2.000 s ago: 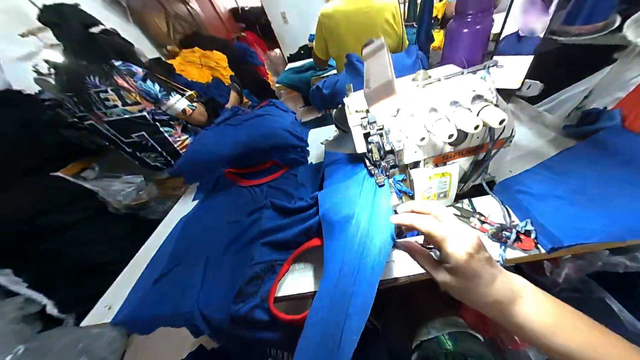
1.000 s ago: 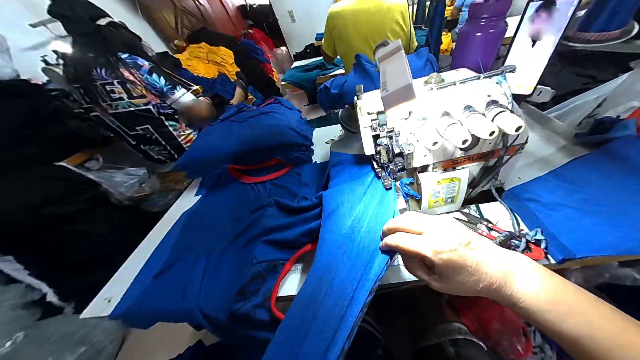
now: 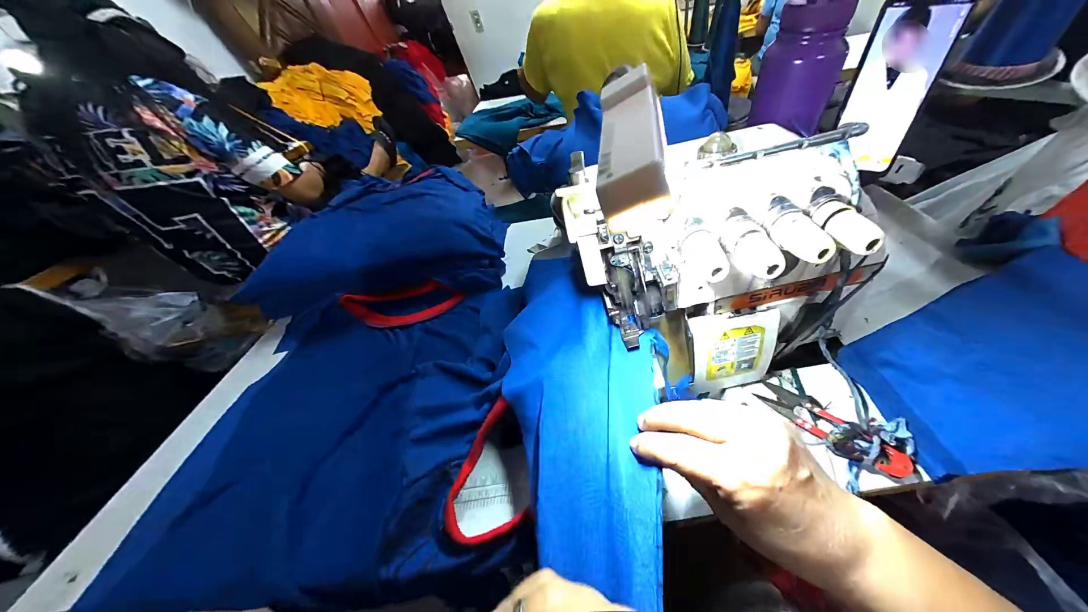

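Note:
A white overlock sewing machine [image 3: 714, 221] stands at the centre right, lit at its needle area. Bright blue fabric [image 3: 586, 408] runs from under its presser foot [image 3: 629, 327] down toward me. My right hand [image 3: 722, 450] pinches the fabric's right edge just below the foot, thumb and fingers together. At the bottom edge my left hand [image 3: 557, 592] lies on the lower part of the same fabric, mostly cut off by the frame; its fingers are hidden. Left of it spreads a darker blue garment [image 3: 340, 442] with red-bound openings.
Red-handled scissors [image 3: 816, 425] lie with thread scraps right of my right hand. More blue fabric [image 3: 977, 365] covers the table at right. Behind the machine stand a purple bottle [image 3: 799, 68] and a phone [image 3: 901, 81]. A person in patterned clothing [image 3: 170, 170] is at left, another in yellow [image 3: 608, 51] beyond.
My left hand has come into view at the bottom edge. My right hand stays at the fabric's right edge near the machine, its fingers now more closed than in the earliest frame.

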